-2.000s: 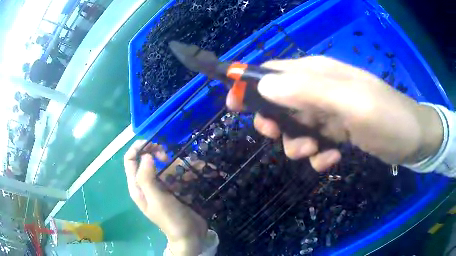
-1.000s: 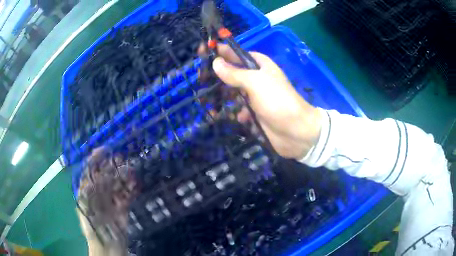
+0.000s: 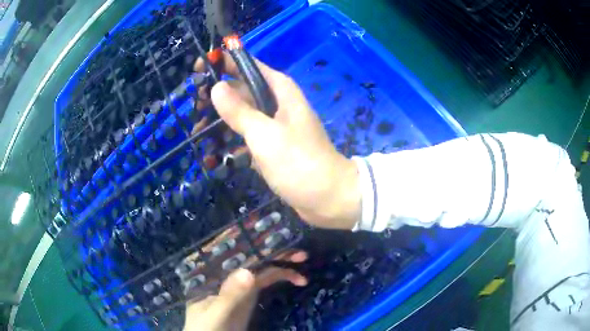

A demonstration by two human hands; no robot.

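Observation:
A wide black sprue frame [image 3: 152, 165] with rows of small round and oval moulded parts is held tilted over the two blue bins. My left hand [image 3: 242, 291] holds its lower edge from below, thumb on top and fingers showing under the grid. My right hand [image 3: 291, 142] holds the side cutters [image 3: 252, 77] with orange bands, jaws pointing up and cut off by the top edge. Some right fingertips are partly hidden behind the cutters and frame. Whether the jaws touch the frame cannot be told.
The near blue bin [image 3: 414, 106] holds scattered and heaped small black parts. The far blue bin [image 3: 58, 139] is full of black pieces. A dark gridded pile [image 3: 482, 52] lies on the green floor at upper right. Yellow-black tape [image 3: 497, 286] marks the floor at lower right.
The earlier small frame is gone and a larger frame full of parts is held. My left hand has moved right along its lower edge. My right hand with the cutters has moved left.

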